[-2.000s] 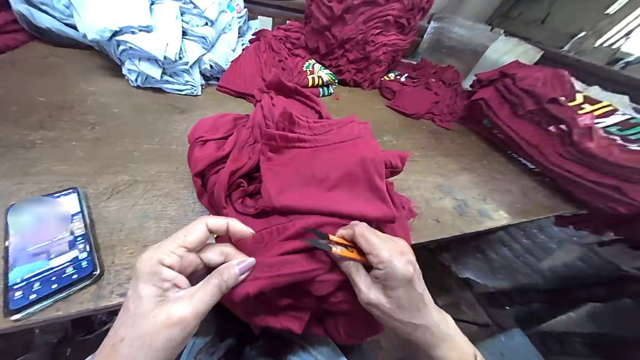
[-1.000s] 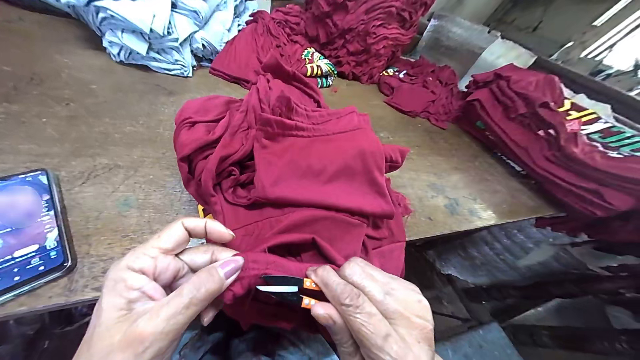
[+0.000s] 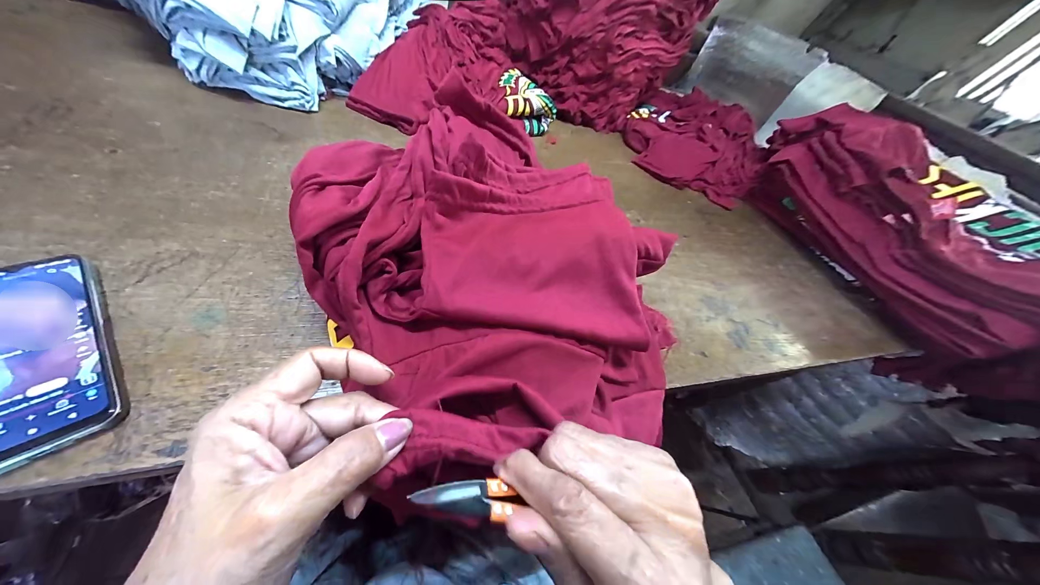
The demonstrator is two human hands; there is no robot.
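A maroon knit garment (image 3: pixel 528 276) lies bunched over the front edge of the wooden table. My left hand (image 3: pixel 301 455) pinches its hemmed edge between thumb and fingers. In my right hand (image 3: pixel 609 504) are thread snips (image 3: pixel 459 496) with orange handles, their dark blades pointing left just below that edge. The right fingers also hold the fabric edge, so the hem is stretched between both hands. Most of the snips' handles are hidden in my right palm.
A smartphone (image 3: pixel 53 357) with a lit screen lies at the left. Light blue-grey cloth (image 3: pixel 252 49) is piled at the back left. Maroon pieces (image 3: pixel 601 57) are heaped at the back, with a smaller heap (image 3: pixel 699 146) beside them. Printed maroon fabric (image 3: pixel 894 219) is stacked on the right of the table (image 3: pixel 162 195).
My right hand has moved from over the garment down to its hem and now grips the fabric too. My left hand has taken hold of the edge. The view has shifted somewhat.
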